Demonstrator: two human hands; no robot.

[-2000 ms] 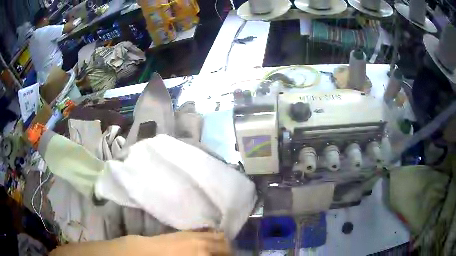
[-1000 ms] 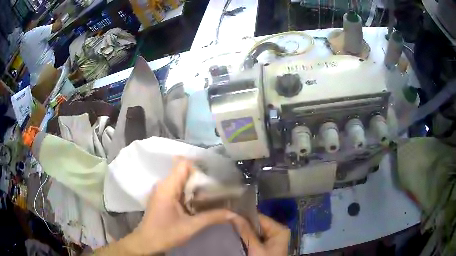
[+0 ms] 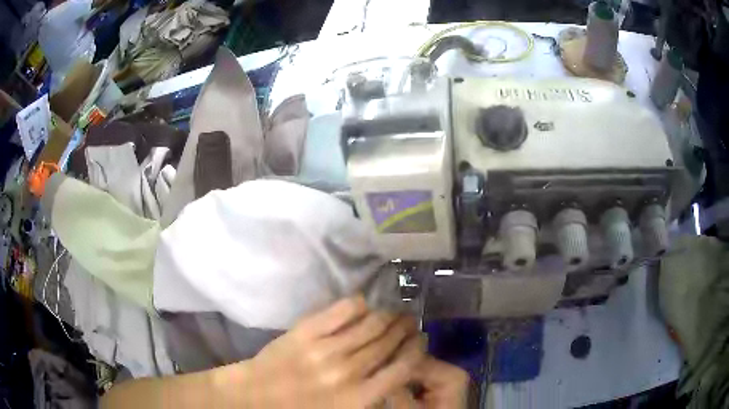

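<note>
A garment piece, with an off-white panel (image 3: pixel 248 248) bulging up and grey-taupe cloth near the needle area, lies left of and in front of the cream-white overlock machine (image 3: pixel 559 128). My left hand (image 3: pixel 340 355) has its fingers closed on the cloth edge, just in front of the presser foot area (image 3: pixel 405 281). My right hand (image 3: pixel 444 383) is close against it at the lower edge, partly hidden by the left hand and blurred. What its fingers hold cannot be made out.
A yellow-green panel (image 3: pixel 104 240) and taupe pieces (image 3: pixel 224 104) with dark brown patches (image 3: pixel 213 164) lie at left. An olive-green bundle (image 3: pixel 703 303) is at right. A blue plate (image 3: pixel 519 351) lies below the machine. A thread cone (image 3: pixel 602 40) stands behind.
The view has moved closer to the machine. Both hands came to the cloth edge; the left hand, earlier spread with folded cloth, is now closed near the right hand. The pale panel is smoothed out.
</note>
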